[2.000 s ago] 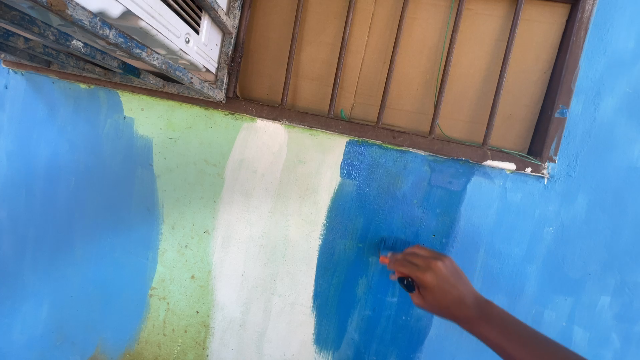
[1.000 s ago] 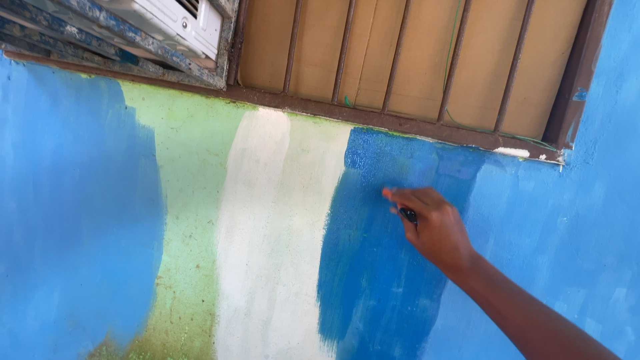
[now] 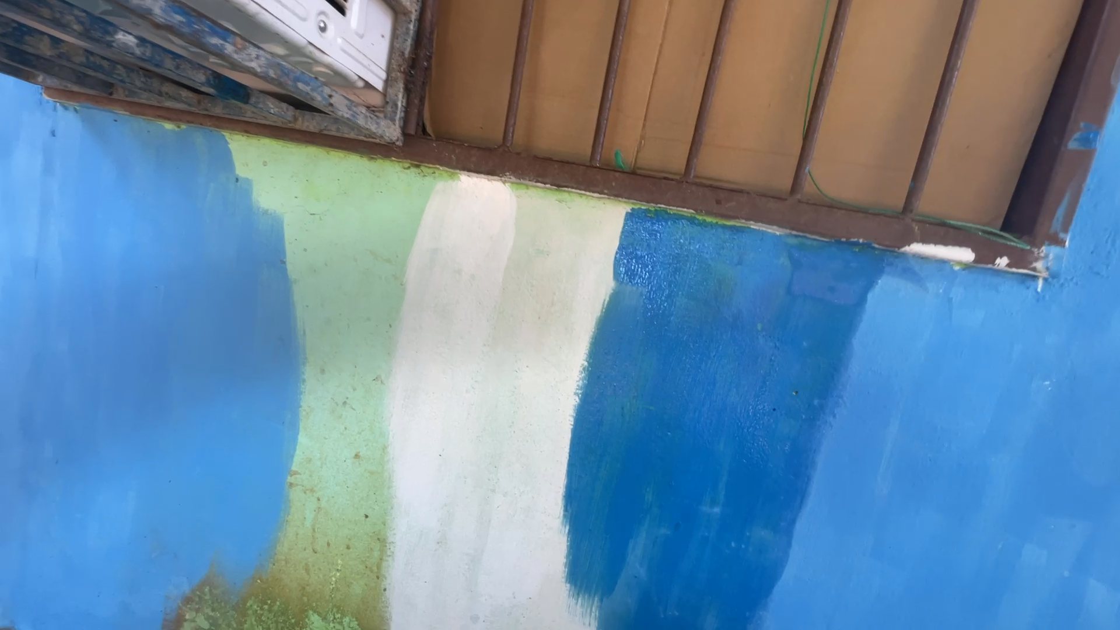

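Observation:
Neither my left hand nor my right hand shows in the head view now, so what they hold cannot be seen. The painted wall fills most of the view. A darker blue band of paint (image 3: 709,420) that looks wet runs down below the window. To its left is a white painted band (image 3: 490,394), and beside that a strip of bare light green wall (image 3: 341,350). Lighter blue paint (image 3: 149,350) covers the left side, and more lighter blue paint (image 3: 962,437) lies to the right of the dark band.
Above the wall, a brown window frame (image 3: 665,189) with upright metal bars (image 3: 709,92) has brown board behind it. At the upper left a paint-spattered metal grille (image 3: 262,96) juts out around a white metal unit (image 3: 346,39). A thin green wire (image 3: 814,79) hangs by the bars.
My right hand, which was over the dark blue band with a dark-and-orange thing in its fingers, has left the view.

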